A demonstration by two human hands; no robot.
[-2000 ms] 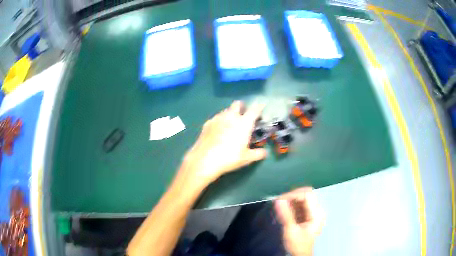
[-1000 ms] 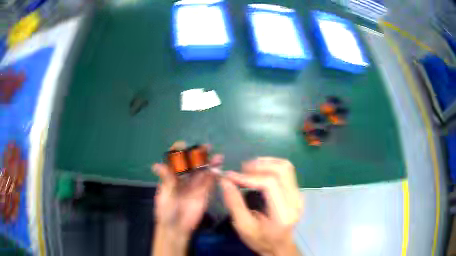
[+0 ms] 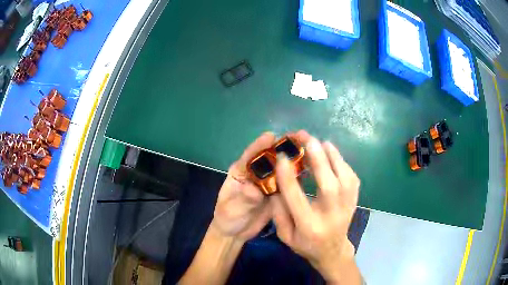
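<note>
A twin-coil inductor (image 3: 268, 182) is held up over the bench's front edge, its two orange windings side by side with dark square openings facing up. My left hand (image 3: 239, 203) holds it from the left and below. My right hand (image 3: 317, 209) is on its right side, with a finger over the middle between the openings. A black plastic frame (image 3: 237, 73) lies loose on the green mat. Small white insulating papers (image 3: 308, 87) lie to its right. Two framed coil units (image 3: 419, 152) stand at the right of the mat.
Three blue bins of white paper (image 3: 405, 42) stand at the far right. Bare copper coils (image 3: 47, 123) lie in heaps on the blue mat (image 3: 55, 75) at left, beyond a white, yellow-striped ledge (image 3: 99, 92). A cardboard box (image 3: 139, 271) is below the bench.
My view has turned, so the bins sit further right. Both hands stay at the inductor, which now shows its dark openings. My right hand has come onto its top.
</note>
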